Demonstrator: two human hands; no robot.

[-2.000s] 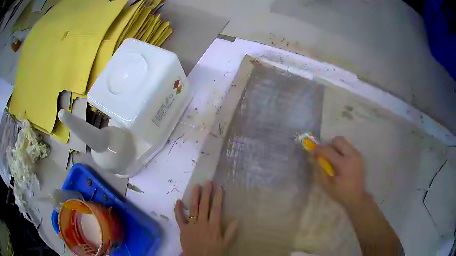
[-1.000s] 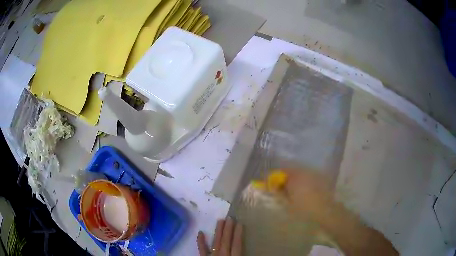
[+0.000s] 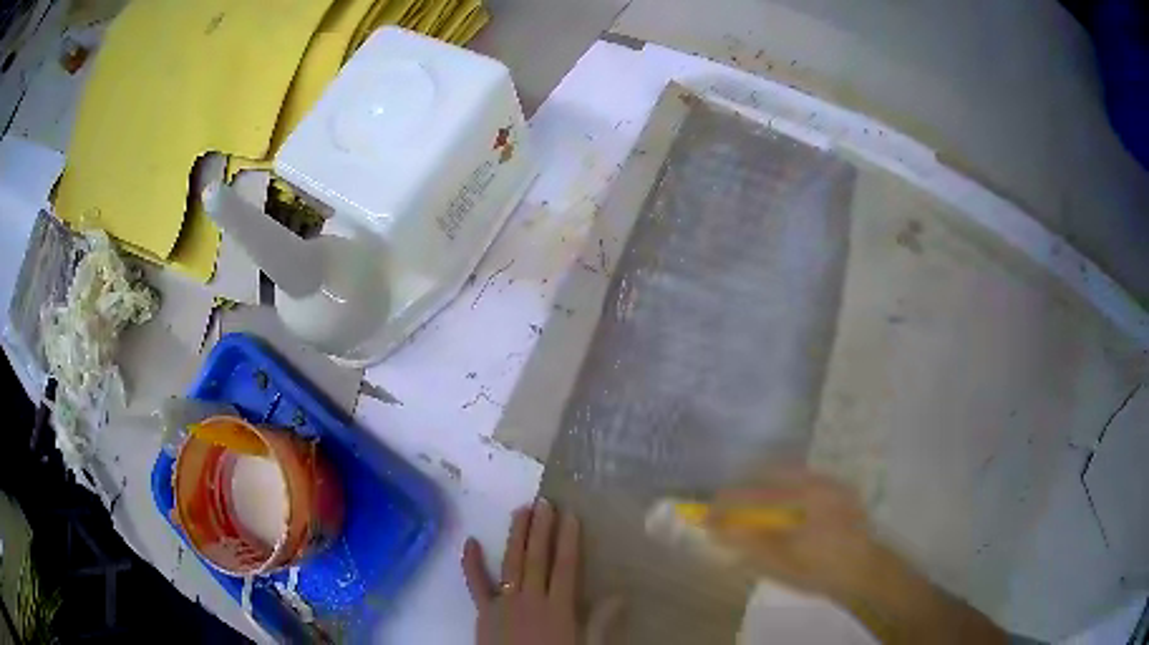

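A grey-brown row of panels lies on the beige work board, its upper and middle part shiny with glue. My right hand, blurred, holds the glue brush by its yellow-orange handle. The pale bristles point left, over the lower part of the row. My left hand lies flat with fingers spread at the row's lower left edge, cut off by the bottom of the picture. It wears a ring and grips nothing.
A blue tray at lower left holds an orange glue pot with pale glue. A white plastic jug stands behind it. Yellow cut panels are stacked at upper left. A heap of cream glue scraps lies at far left.
The brush and my right hand have moved down from the row's upper right side to its lower part. More of the row looks shiny. My left hand stays near the lower left edge.
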